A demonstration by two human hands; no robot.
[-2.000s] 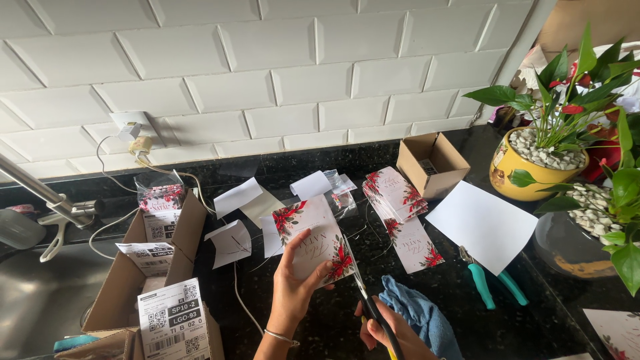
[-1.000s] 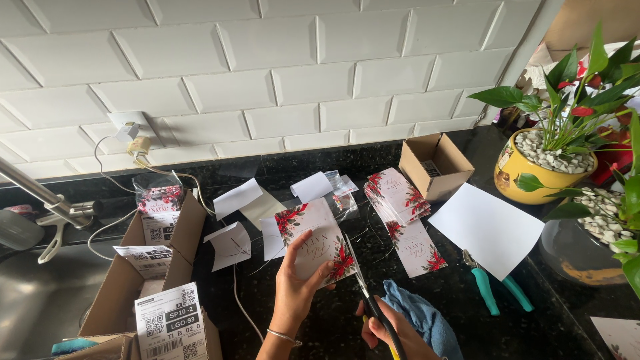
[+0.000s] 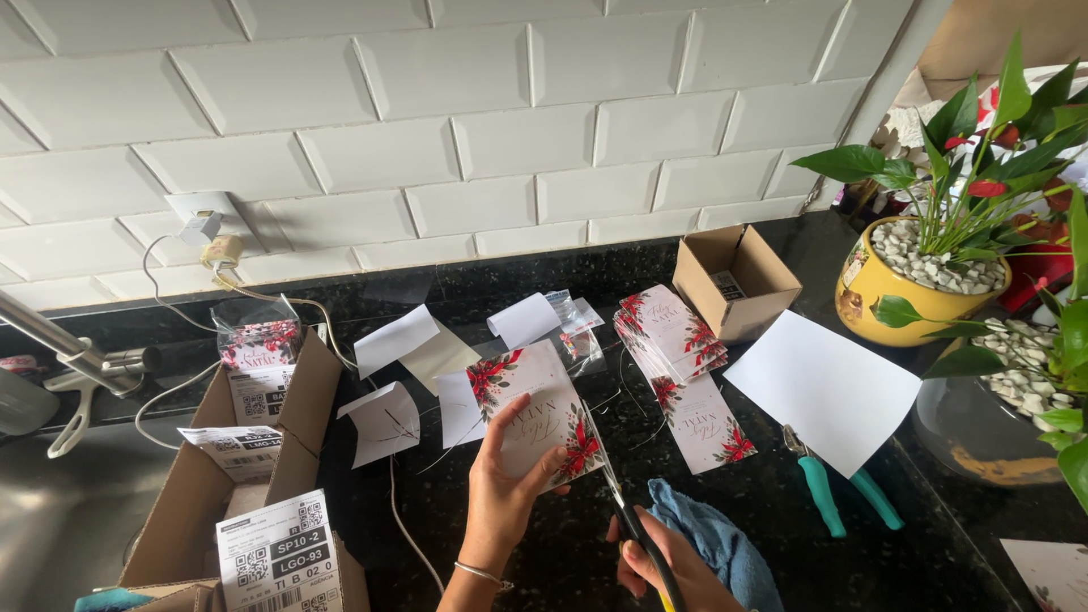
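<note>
Near the middle of the view, my left hand [image 3: 510, 476] holds a printed Christmas card [image 3: 544, 408] with red poinsettias, thumb on its face and fingers behind. My right hand [image 3: 663, 557] grips scissors [image 3: 648, 544] with black and yellow handles; their blades lie along the card's right edge. Whether the blades are fully closed cannot be told. Behind and to the right lies a stack of similar cards [image 3: 667, 331], with one more card [image 3: 705, 429] partly under it. Thin paper strips lie on the dark counter beside the held card.
A blue cloth [image 3: 722, 544] lies right of my right hand. Teal-handled pliers [image 3: 820, 493] touch a white sheet [image 3: 820, 382]. Behind are a small cardboard box [image 3: 735, 280] and a yellow plant pot [image 3: 918, 289]. Left stand labelled cardboard boxes [image 3: 297, 433], beside a sink [image 3: 51, 510].
</note>
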